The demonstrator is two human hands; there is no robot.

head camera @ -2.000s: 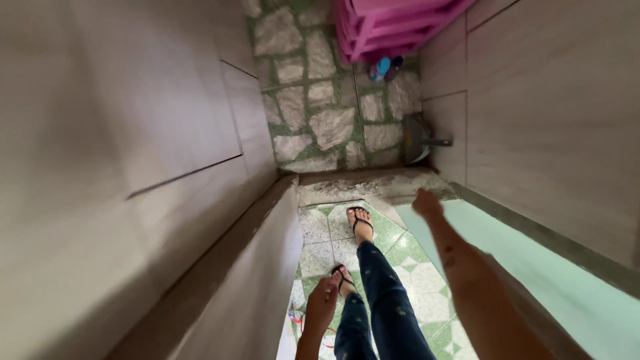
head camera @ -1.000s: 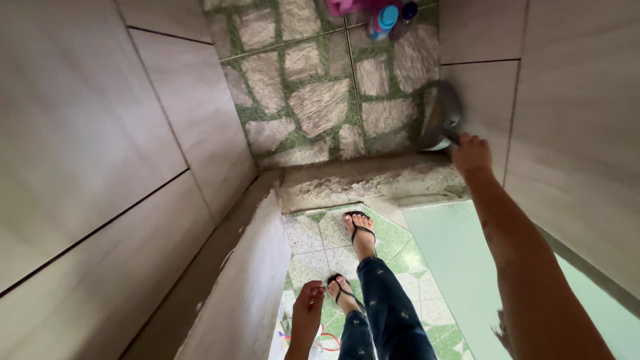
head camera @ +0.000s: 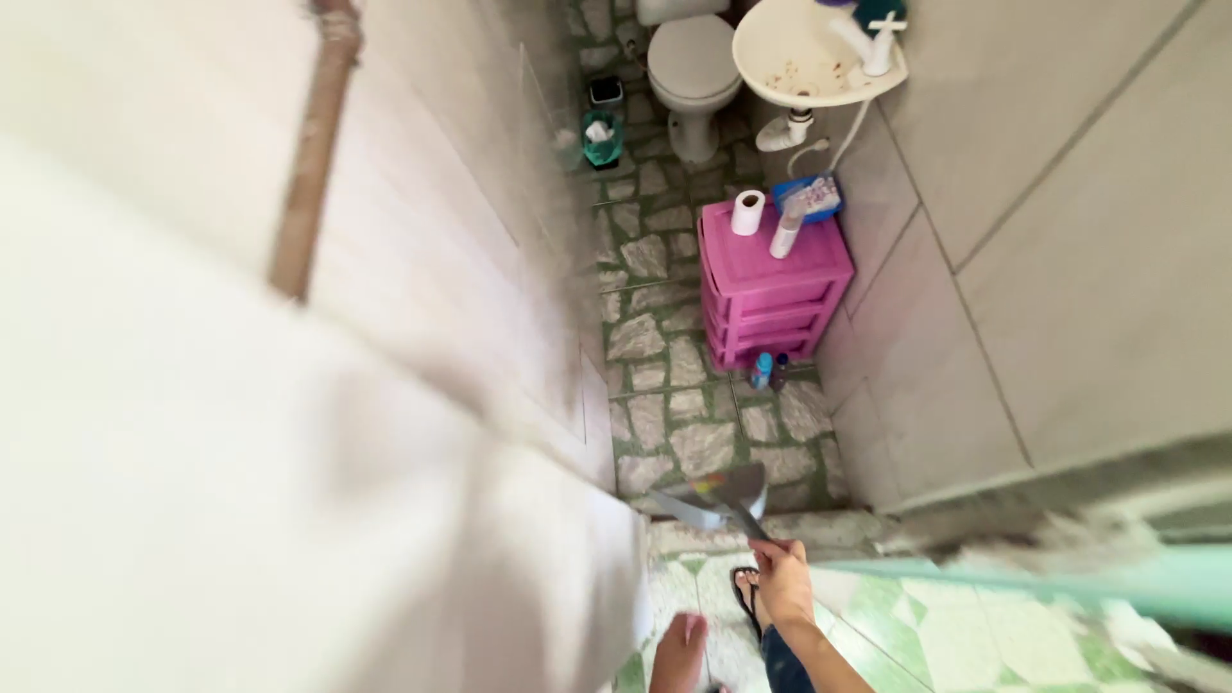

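My right hand (head camera: 784, 582) is closed round the handle of a grey dustpan (head camera: 717, 493), which it holds above the raised threshold, its pan pointing into the bathroom. Something small and yellow-orange shows in the pan, too blurred to name. Lower and to the left is my left hand (head camera: 680, 653), blurred, with no held object visible; how far its fingers are apart does not show. A foot in a black flip-flop (head camera: 746, 597) rests on the green and white tiles beside my right hand.
A pink plastic drawer unit (head camera: 775, 260) stands by the right wall, bearing a toilet roll (head camera: 748, 212) and a spray can (head camera: 784, 236). Two bottles stand at its foot. Behind are a toilet (head camera: 693, 63), a washbasin (head camera: 818, 58) and a small bin (head camera: 603, 140). Walls flank both sides.
My right hand, empty two seconds ago, has taken hold of the dustpan that stood by the right wall and has lifted it leftward. The view has tilted up into the bathroom.
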